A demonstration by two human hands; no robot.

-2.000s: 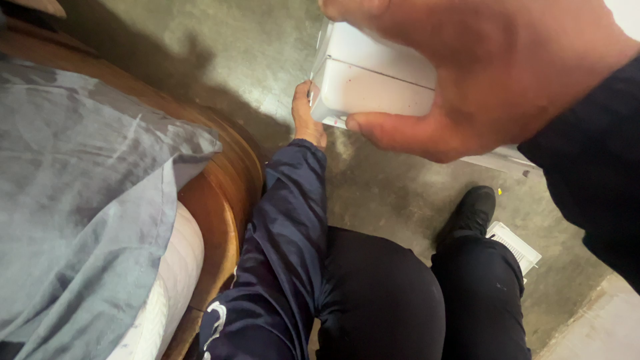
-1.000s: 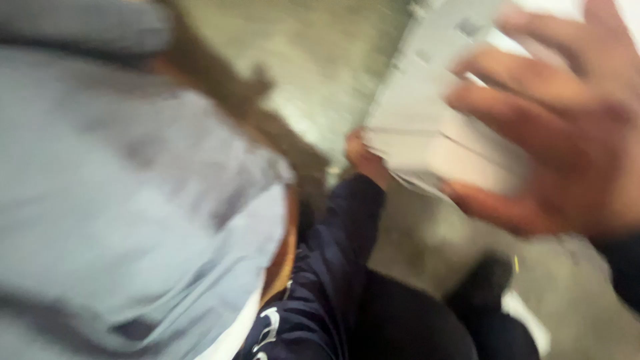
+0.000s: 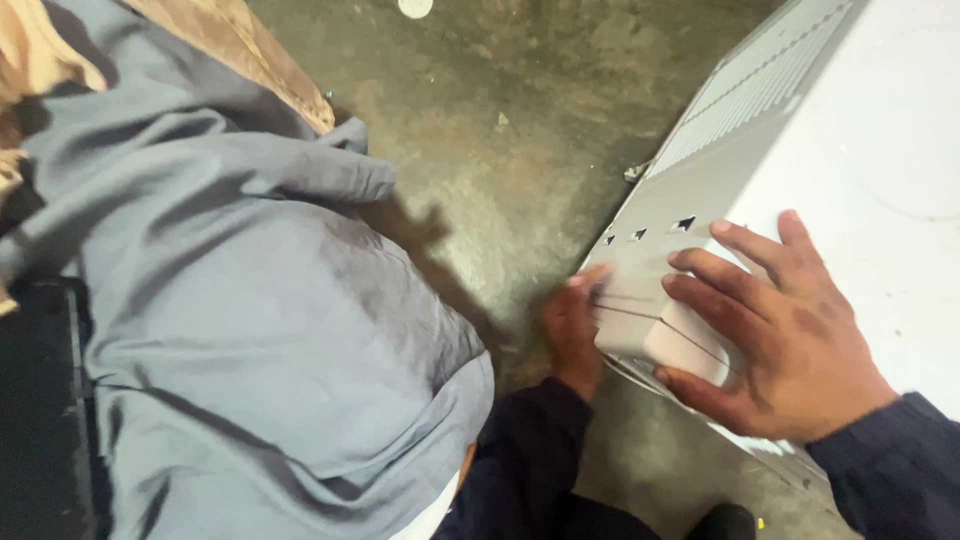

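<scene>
A large white appliance housing, probably metal or plastic, fills the right side, with louvred slots and several small cut-outs on its narrow side. My right hand rests on its near corner, fingers spread over the edge beside a seam line. Against the narrow side, lower left of the cut-outs, my left hand touches the housing; it is blurred, and its grip on the edge is partly hidden.
Grey cloth lies draped over furniture at the left, with tan fabric at the upper left and a black object beside it. Below is a stained concrete floor. A dark shoe shows at the bottom.
The view has swung so that much more of the white housing and the grey cloth shows. My right hand stays at the housing's corner, its fingers now spread; my left remains at its side.
</scene>
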